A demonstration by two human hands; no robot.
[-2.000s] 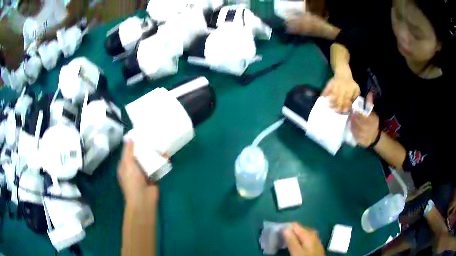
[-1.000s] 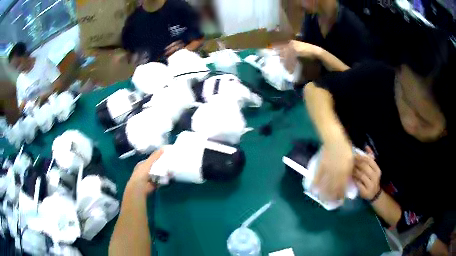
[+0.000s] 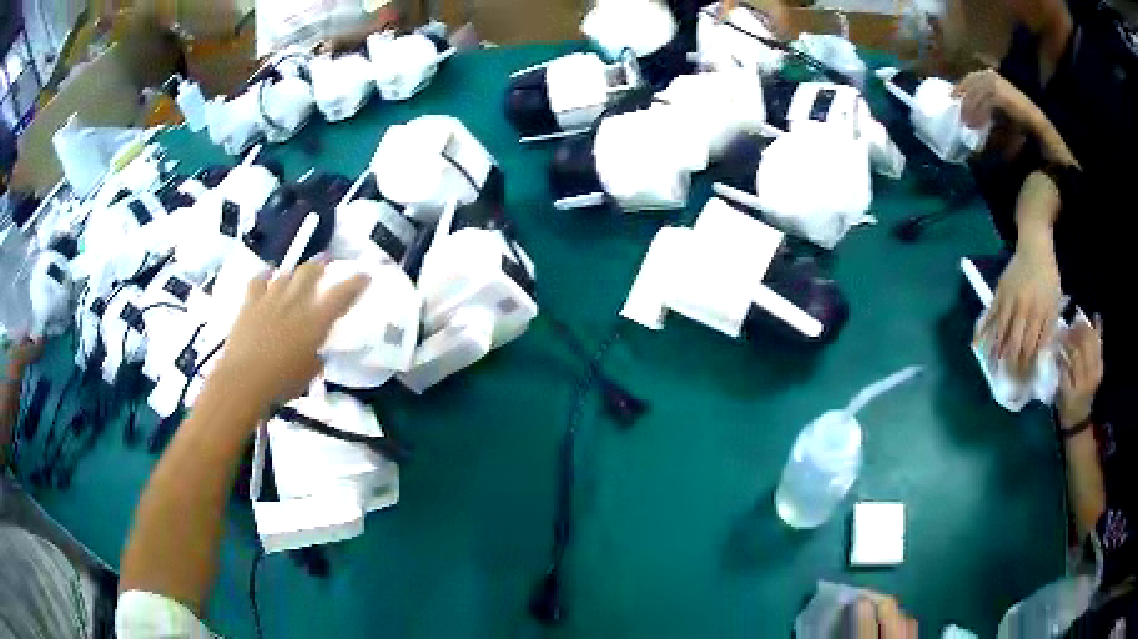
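Observation:
My left hand lies over a white-and-black security camera in the left heap, fingers spread at its housing; whether it grips is hidden. My right hand, cut off by the bottom edge, holds a crumpled pale cleaning cloth. Another security camera lies on the green mat at centre right, untouched, its black ball end to the right and its bracket to the left.
A squeeze bottle stands near a white block. More cameras are heaped at the far side. A black cable runs down the mat. At right, a person's hands wipe a camera.
My left hand has let go of the camera, now resting on the mat near the far heap, and has moved left onto the left heap. The view has turned left; my right hand shows again.

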